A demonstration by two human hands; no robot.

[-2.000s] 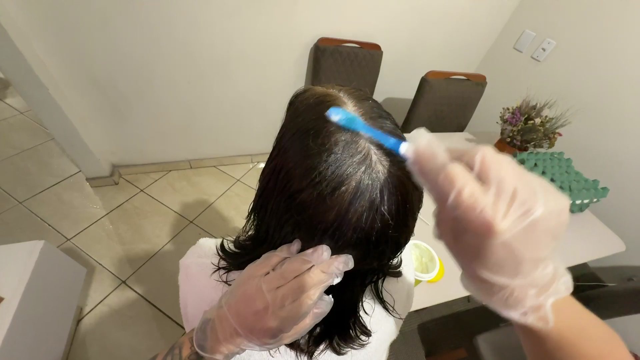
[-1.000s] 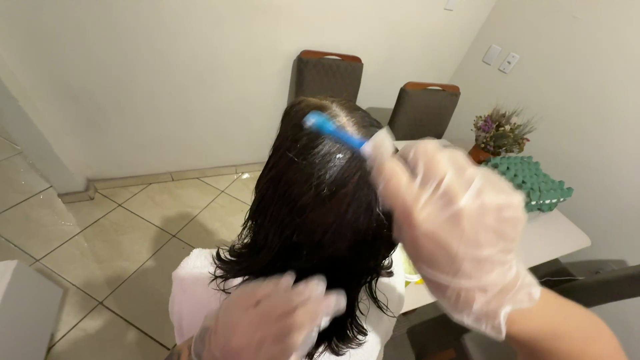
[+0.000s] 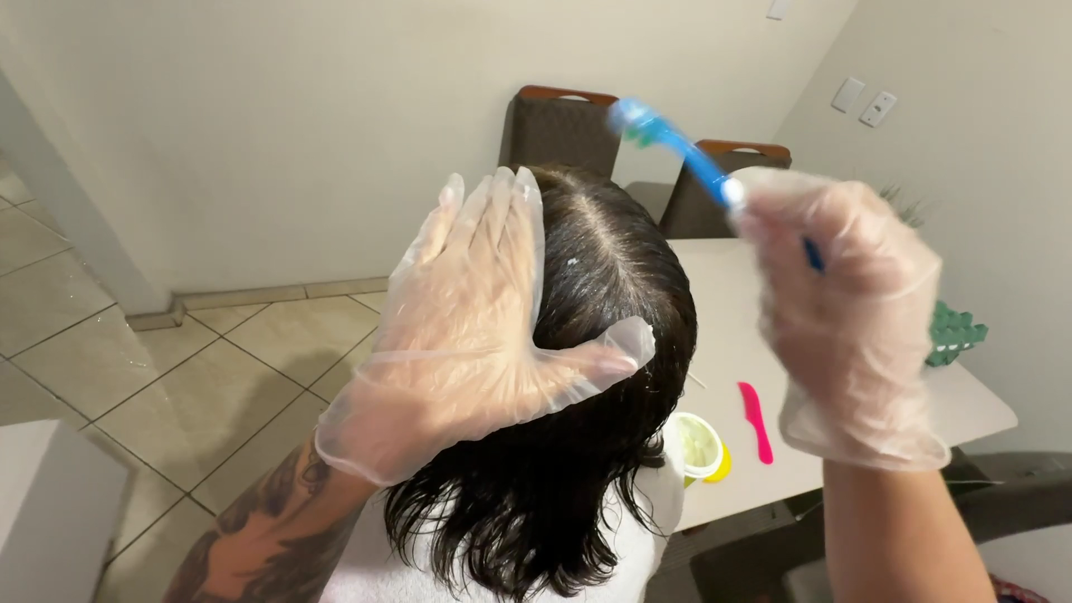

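Note:
A person with dark, wet-looking hair [image 3: 620, 276] sits with their back to me, a white towel [image 3: 368, 561] over the shoulders. My left hand [image 3: 469, 335], in a clear plastic glove, lies flat against the left side of the head, thumb spread toward the back of it. In my gloved right hand [image 3: 846, 301] is a blue toothbrush [image 3: 691, 159], raised to the right of the head, its bristles clear of the hair. A small white fleck shows beside the parting.
On the white table [image 3: 720, 276] at right are an open tub of pale cream [image 3: 697, 444], a yellow lid [image 3: 720, 466], a pink plastic knife [image 3: 755, 423] and a green egg carton [image 3: 955, 333]. Two chairs [image 3: 563, 130] stand beyond the head. A white box-like surface [image 3: 50, 502] is at lower left.
My left hand has moved from the lower hair up to the left side of the head. The toothbrush, over the crown before, has lifted away to the right.

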